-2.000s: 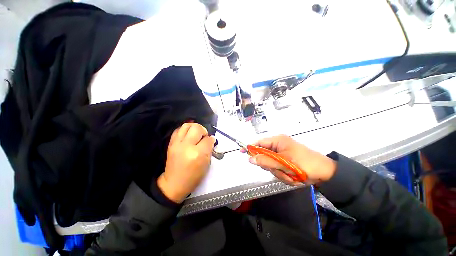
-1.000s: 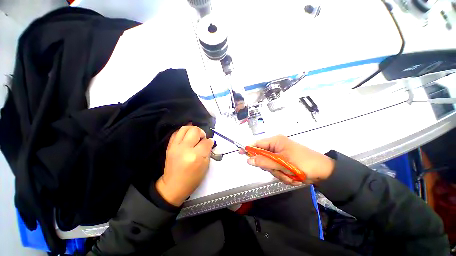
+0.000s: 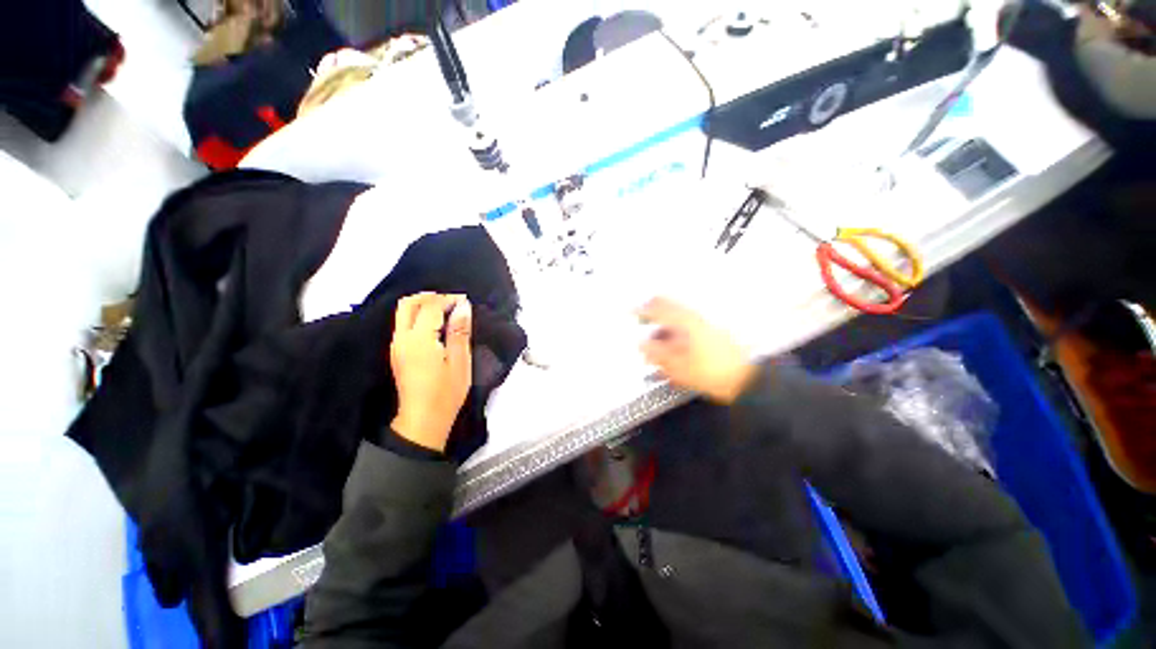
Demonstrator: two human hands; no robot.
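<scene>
The black garment (image 3: pixel 292 368) is heaped over the left part of the white machine table and hangs off its left end. My left hand (image 3: pixel 431 361) holds the garment near its right edge, left of the needle area. My right hand (image 3: pixel 691 349) is blurred, over the table near its front edge; nothing shows in it. The scissors (image 3: pixel 871 269), with one red and one yellow loop, lie at the right of the table. The presser foot and needle (image 3: pixel 571 254) are bright and unclear; no cloth is under them.
Dark thread snips (image 3: pixel 742 218) lie between needle and scissors. The machine's dark control panel (image 3: pixel 811 108) is behind. A blue crate (image 3: pixel 1065 507) with a clear plastic bag (image 3: pixel 938 399) is below right. The marked scale (image 3: pixel 571 444) runs along the front edge. Other dark fabric is at the far upper left.
My right hand has let go of the scissors, which now lie on the table to the right. The view has shifted and turned. My left hand still holds the garment.
</scene>
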